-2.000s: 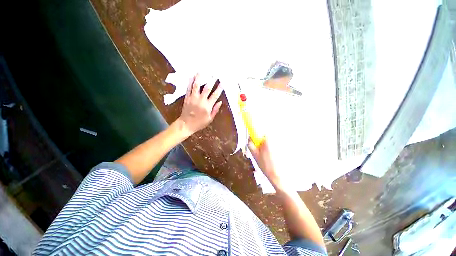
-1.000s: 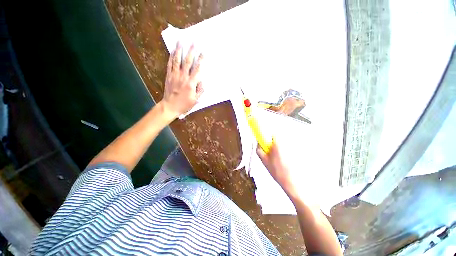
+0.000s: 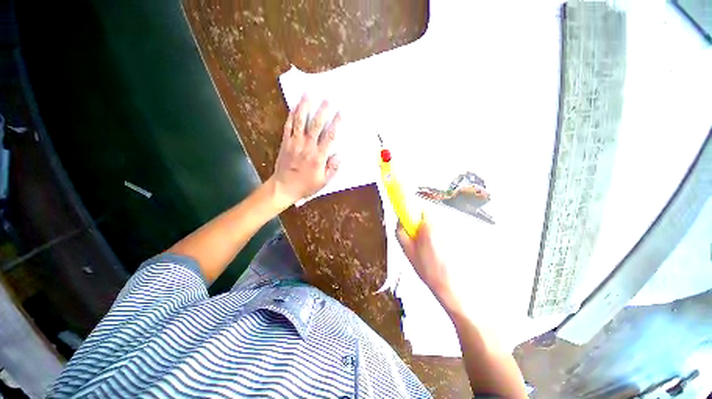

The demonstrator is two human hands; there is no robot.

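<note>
My right hand (image 3: 424,253) is closed around the rear of a yellow cutter (image 3: 400,199) with a red part near its thin tip. The tip is over the white fabric lay (image 3: 476,101). My left hand (image 3: 307,154) lies flat, palm down with fingers slightly spread, on a part of the lay that juts out to the left. A silver-dark clip (image 3: 468,195) sits on the lay right of the cutter. Glare washes out the white surface, so a cut line cannot be seen.
A long mottled grey weight (image 3: 582,156) lies on the lay to the right, with a second curved grey bar (image 3: 632,261) beyond it. The worn brown table (image 3: 336,241) shows left of and below the lay. A dark green surface (image 3: 133,101) is at the left.
The lay, clip and weight sit lower and further right in view. My left hand first moved left and up, then slightly right and down. The cutter stays in my right hand.
</note>
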